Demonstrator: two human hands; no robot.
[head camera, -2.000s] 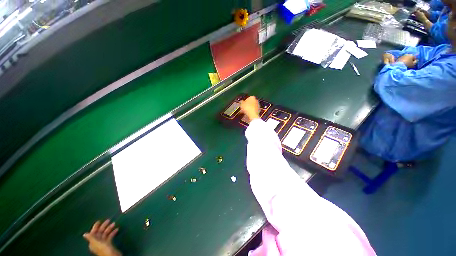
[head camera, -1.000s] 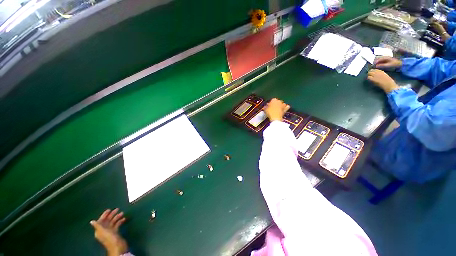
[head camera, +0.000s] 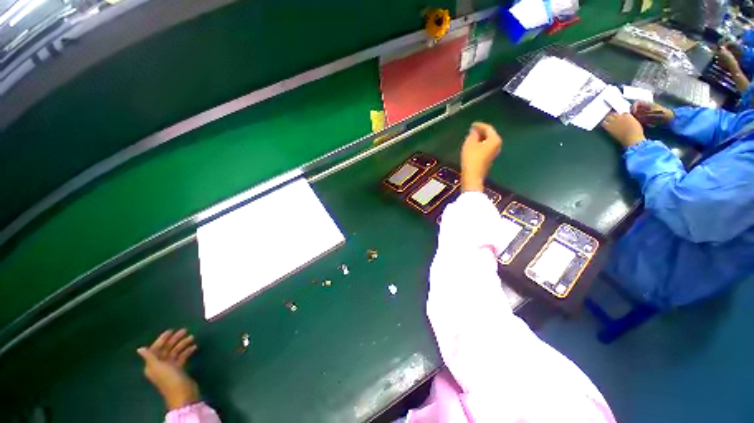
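A long black carrier tray (head camera: 519, 278) lies at an angle right of centre, holding several orange-rimmed phone housings (head camera: 563, 259) with white rectangles inside. My right hand (head camera: 482, 146) is raised over the tray's far edge with curled fingers; whether it holds anything small cannot be told. My right sleeve hides part of the middle housings. My left hand (head camera: 169, 358) is at lower left, palm up, fingers apart, empty. Small gold and white components (head camera: 292, 306) lie in a loose row on the bench (head camera: 331, 355) between the hands.
A white board (head camera: 266, 244) lies at the back left against the green partition. A white scrap (head camera: 393, 289) lies near the components. A person in blue (head camera: 678, 215) sits at right, hands at white sheets and clear bags (head camera: 549, 86). A red sheet (head camera: 422, 78) hangs on the partition.
My right hand has moved off the second housing, up and away past the tray's far edge. The neighbour's hands have moved onto the white sheets. My left hand stays open.
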